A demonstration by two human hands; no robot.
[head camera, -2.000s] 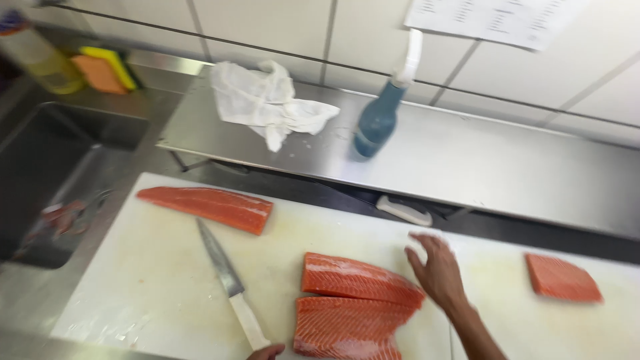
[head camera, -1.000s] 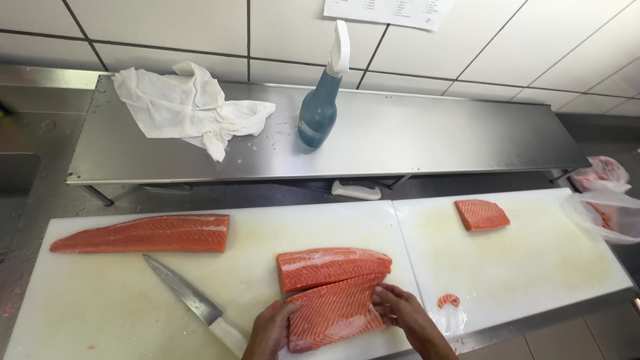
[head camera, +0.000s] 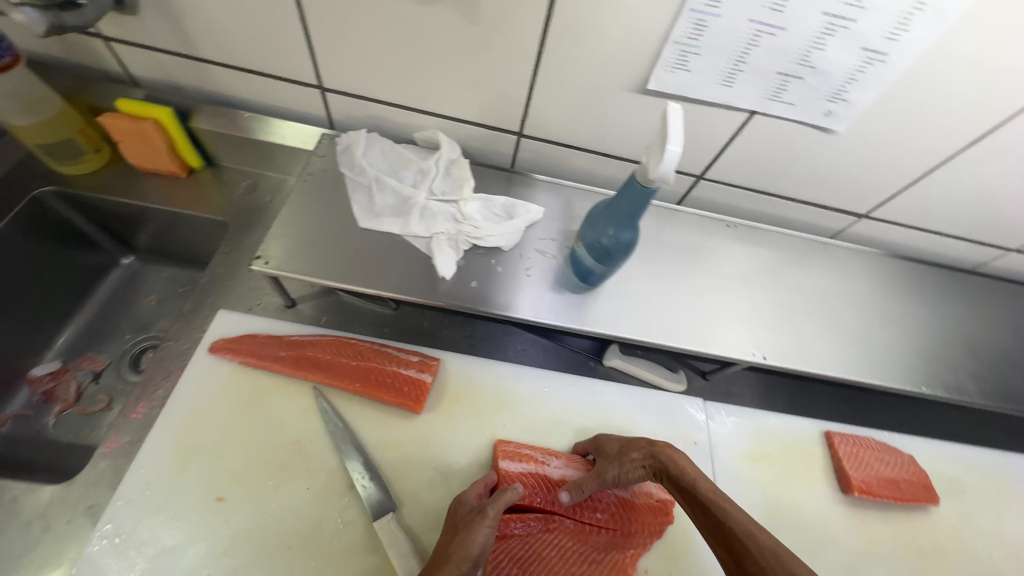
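Note:
Two salmon fillet pieces lie side by side at the bottom centre of the white cutting board (head camera: 240, 448). My right hand (head camera: 624, 468) grips the upper salmon piece (head camera: 544, 472), fingers over its far edge and thumb on the flesh. At that piece's left end is my left hand (head camera: 480, 516), its thumb on the flesh near the gap above the lower salmon piece (head camera: 552, 548). A knife (head camera: 360, 472) with a pale handle rests to the left of my hands. Beyond it lies a long salmon strip (head camera: 328, 364). A smaller salmon block (head camera: 880, 470) sits on the right-hand board.
Behind the boards runs a raised steel shelf (head camera: 800, 296) with a white cloth (head camera: 432, 200) and a blue spray bottle (head camera: 612, 232). Under its front edge shows another knife's white handle (head camera: 644, 368). A sink (head camera: 112, 280) with scraps, sponges (head camera: 152, 140) and a yellow bottle (head camera: 56, 128) are left.
Both hands have shifted from the lower salmon piece to the upper one. The view has turned, bringing the sink back into sight.

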